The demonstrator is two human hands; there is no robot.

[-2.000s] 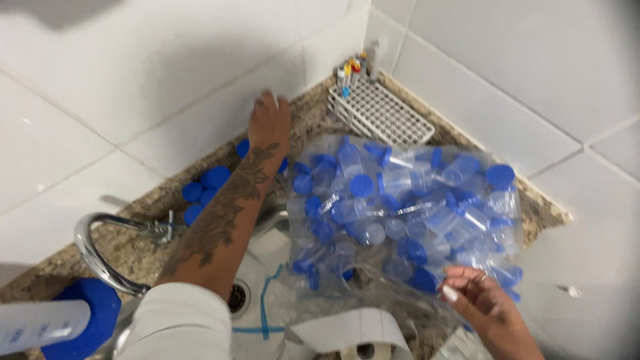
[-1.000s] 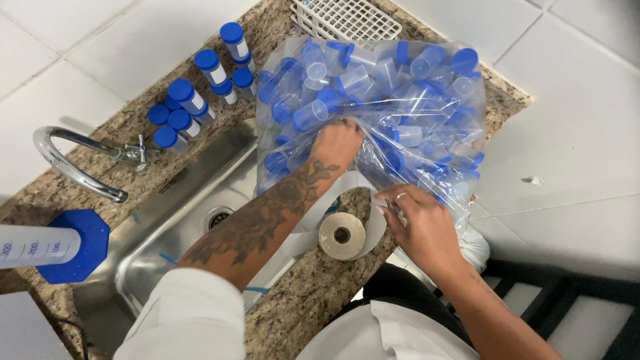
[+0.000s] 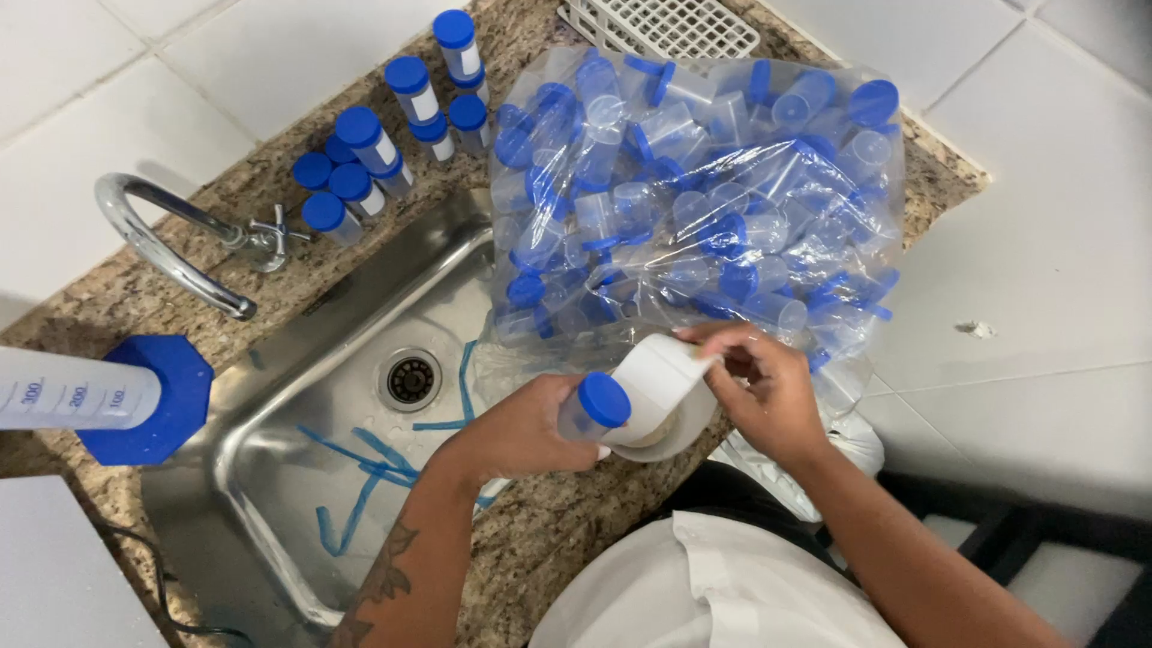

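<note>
My left hand (image 3: 531, 432) grips a clear plastic specimen jar with a blue screw cap (image 3: 603, 400), held upright over the sink's front edge. My right hand (image 3: 756, 378) pinches the free end of a white label strip (image 3: 661, 369), which runs up from the label roll (image 3: 670, 432) beside the held jar. Just beyond both hands lies a large clear plastic bag (image 3: 693, 198) full of blue-capped jars. Several capped jars (image 3: 360, 135), some bearing white labels and some stacked, stand on the granite ledge behind the sink.
A steel sink (image 3: 288, 531) with blue strips in it lies at left, below a chrome faucet (image 3: 171, 243). A graduated cylinder on a blue base (image 3: 171, 396) and a grey box (image 3: 72, 558) are at far left. A white tube rack (image 3: 666, 27) stands behind the bag.
A second ago my left hand was on the bag; now it holds a jar by the label roll. My right hand has taken hold of the label strip's end. The view has shifted since the earliest frame.
</note>
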